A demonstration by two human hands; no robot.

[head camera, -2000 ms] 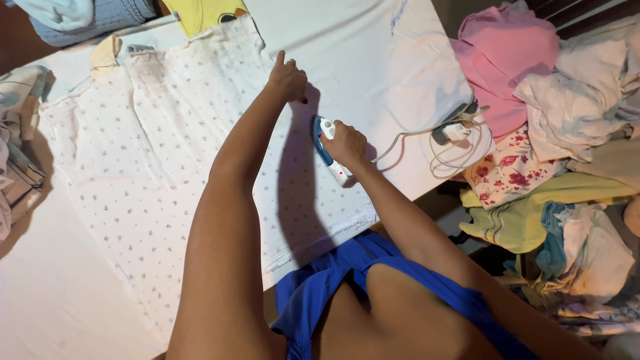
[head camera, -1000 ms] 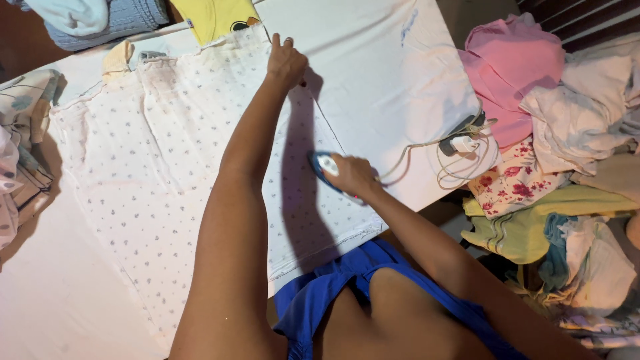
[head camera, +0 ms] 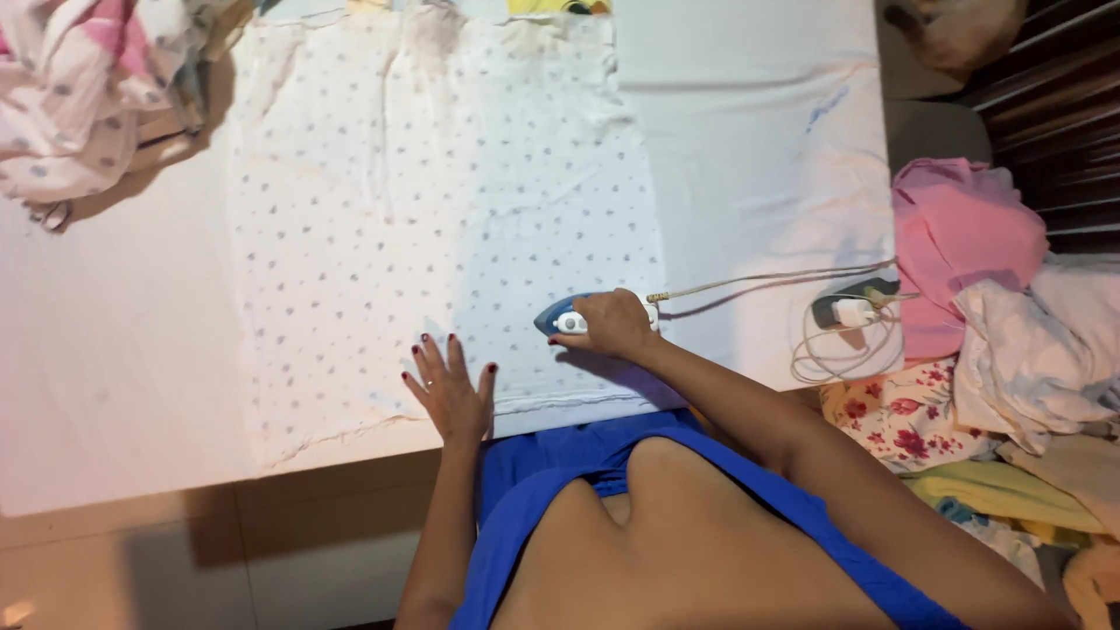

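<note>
A white cloth with small dark prints (head camera: 367,219) lies spread on a table covered with a white sheet (head camera: 114,350). My right hand (head camera: 617,324) grips the handle of a blue and white clothes iron (head camera: 560,319), which rests on the printed cloth with its tip pointing left. From the iron's back a cord (head camera: 752,278) runs right across the sheet. My left hand (head camera: 453,394) lies palm down, fingers spread, on the cloth near its front edge, left of the iron, and holds nothing.
A white plug on a dark socket (head camera: 850,312), with coiled cord, sits at the table's right edge. Beyond that edge are heaped a pink cloth (head camera: 958,236), a floral cloth (head camera: 910,416) and other laundry. Crumpled dotted fabric (head camera: 79,105) lies at the upper left; yellow fabric (head camera: 547,7) touches the far edge.
My left hand has come from the far part of the printed cloth to its near edge. The iron, still in my right hand, now points left. The view has shifted.
</note>
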